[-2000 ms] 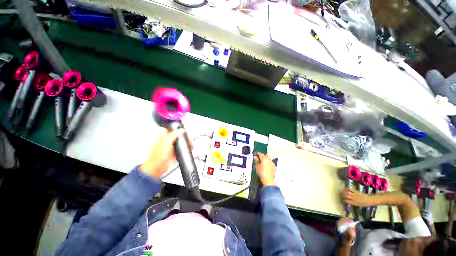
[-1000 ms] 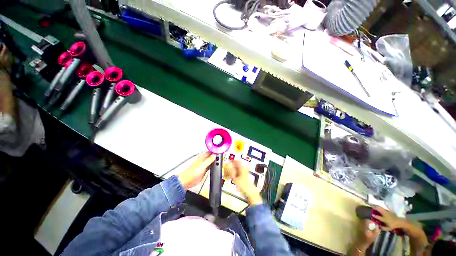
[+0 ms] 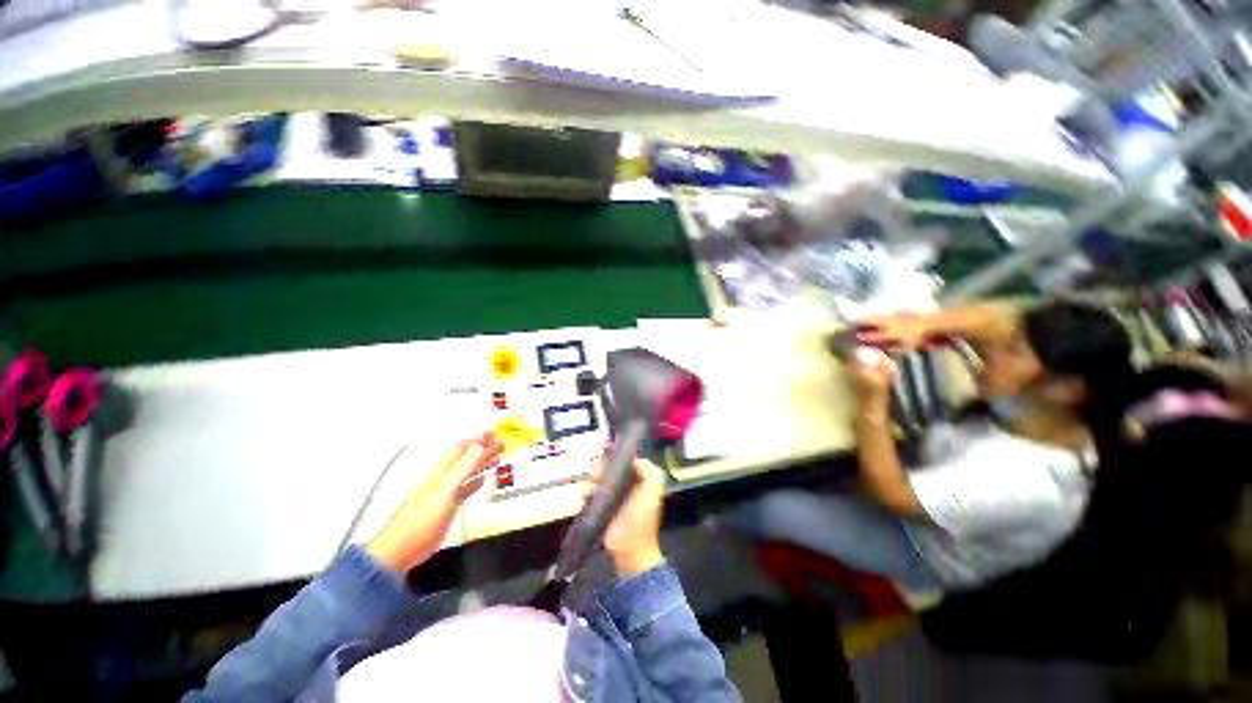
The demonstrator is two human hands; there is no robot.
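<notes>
My right hand (image 3: pixel 632 511) holds a hair dryer (image 3: pixel 604 497) by its grey handle, tilted, with the head up and its pink ring facing right. The dryer covers the right edge of the white test panel (image 3: pixel 542 378). My left hand (image 3: pixel 442 505) has its fingers apart at the panel's lower left, near a yellow disc (image 3: pixel 515 429) and a red switch (image 3: pixel 504 475). It holds nothing. A cord (image 3: pixel 371 497) runs left of that hand. The frame is somewhat blurred.
Several pink-ringed dryers (image 3: pixel 69 401) lie at the far left. A shelf (image 3: pixel 343 85) runs above the green bench (image 3: pixel 343 275). Bagged parts (image 3: pixel 838 254) are at the back right. Another person (image 3: pixel 1009 467) sits at the right, hands on dryers.
The view has swung right. The dryer has turned from facing me to facing right and is now in my right hand. My left hand has come off it and moved to the panel's left.
</notes>
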